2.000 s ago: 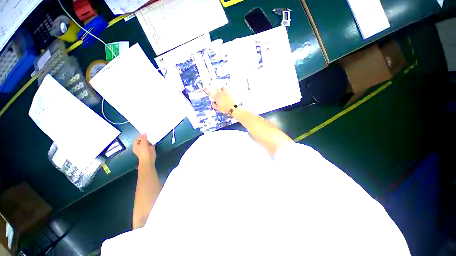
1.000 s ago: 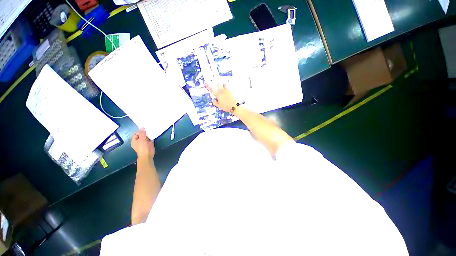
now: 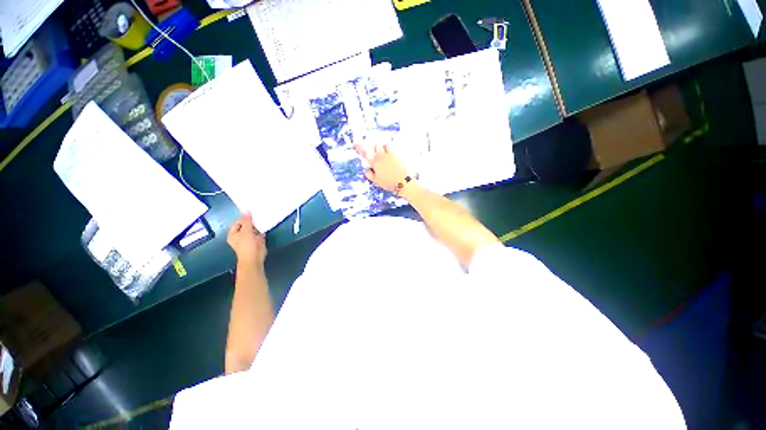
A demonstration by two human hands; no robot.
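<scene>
A white instruction sheet with dark blue-grey photo blocks (image 3: 353,180) lies on the green bench in front of me. My right hand (image 3: 388,170) is over it with the index finger pointing onto the photo blocks; it holds nothing that I can see. A plain white paper sheet (image 3: 239,138) lies to the left of it. My left hand (image 3: 247,239) grips the near corner of this sheet at the bench edge. Its fingers are bunched.
A second white sheet (image 3: 122,180) lies further left over a crinkled clear bag (image 3: 126,262). A compartment tray (image 3: 126,101), tape roll (image 3: 175,99), form (image 3: 323,32), phone (image 3: 453,35) and caliper (image 3: 500,34) lie behind. A cardboard box (image 3: 623,130) is beyond the bench edge.
The camera view has shifted slightly. My hands stay in nearly the same places on the sheets, with my right index finger still on the photo blocks.
</scene>
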